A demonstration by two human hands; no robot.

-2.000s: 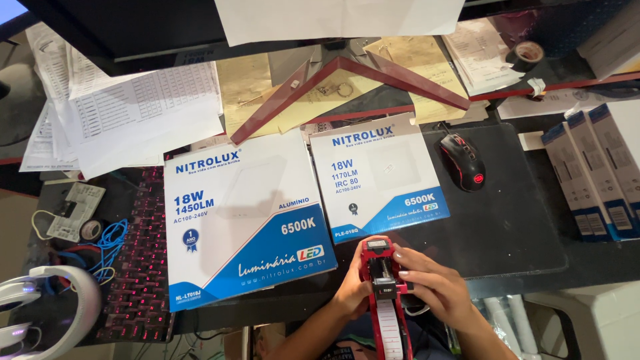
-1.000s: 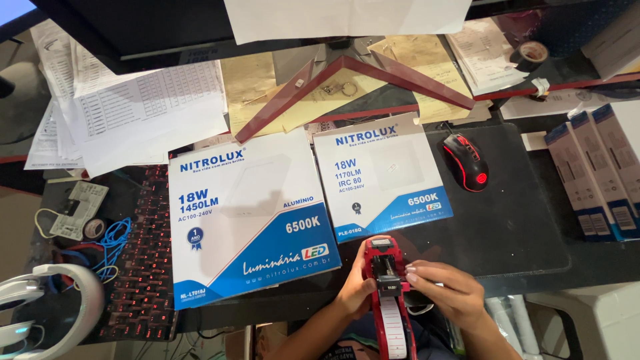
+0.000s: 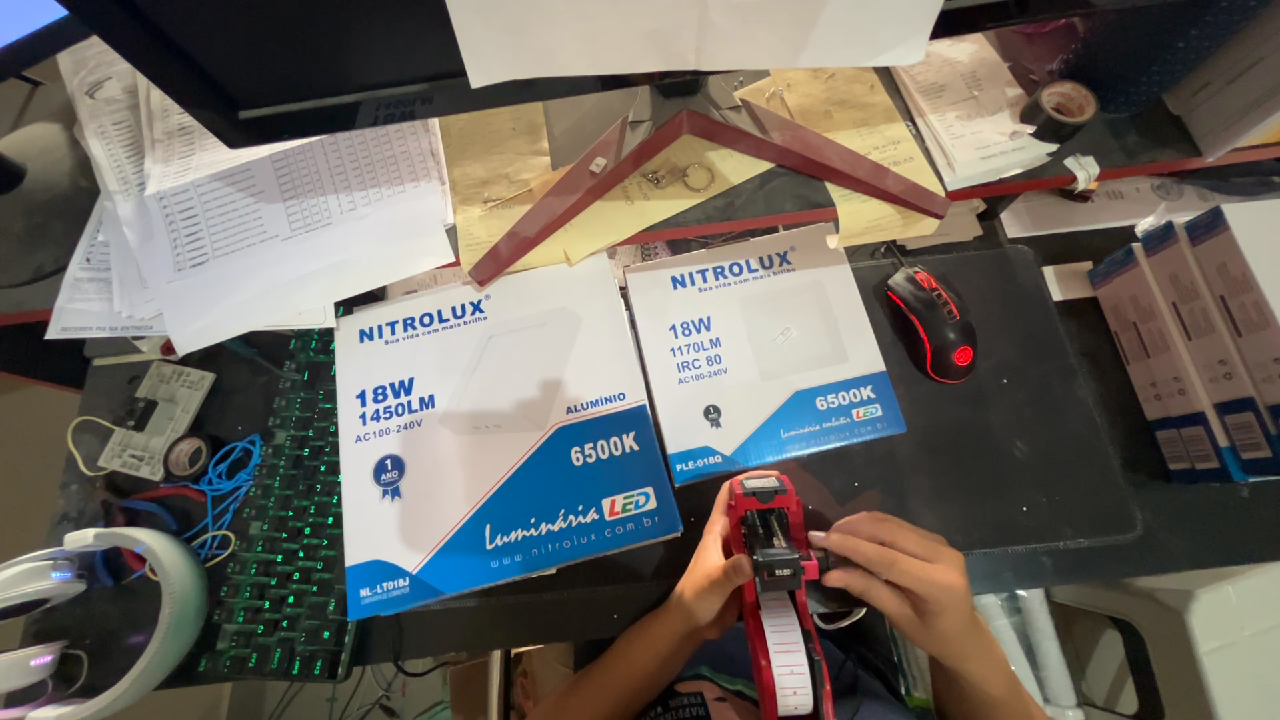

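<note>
A red and black price-labelling gun point(image 3: 775, 540) is held upright over my lap, with a strip of white labels point(image 3: 787, 655) showing along its body. My left hand point(image 3: 712, 580) grips its left side. On the right side, my right hand point(image 3: 895, 575) pinches a small knob or part of the gun between thumb and fingers; the part itself is mostly hidden. Just beyond the gun lie two Nitrolux LED luminaire boxes, a larger one point(image 3: 500, 440) on the left and a smaller one point(image 3: 765, 350) on the right, side by side.
A mouse point(image 3: 932, 325) rests on a black mouse pad point(image 3: 1040, 400). At the left are a lit keyboard point(image 3: 280, 520), white headphones point(image 3: 180, 600) and blue cable point(image 3: 228, 480). Papers point(image 3: 290, 220) lie around a red monitor stand point(image 3: 685, 125). Slim boxes point(image 3: 1165, 350) stand at the right; tape point(image 3: 1060, 108) sits behind.
The keyboard lights have turned from red to green. My right hand has shifted slightly at the gun's side, while my left hand keeps its hold.
</note>
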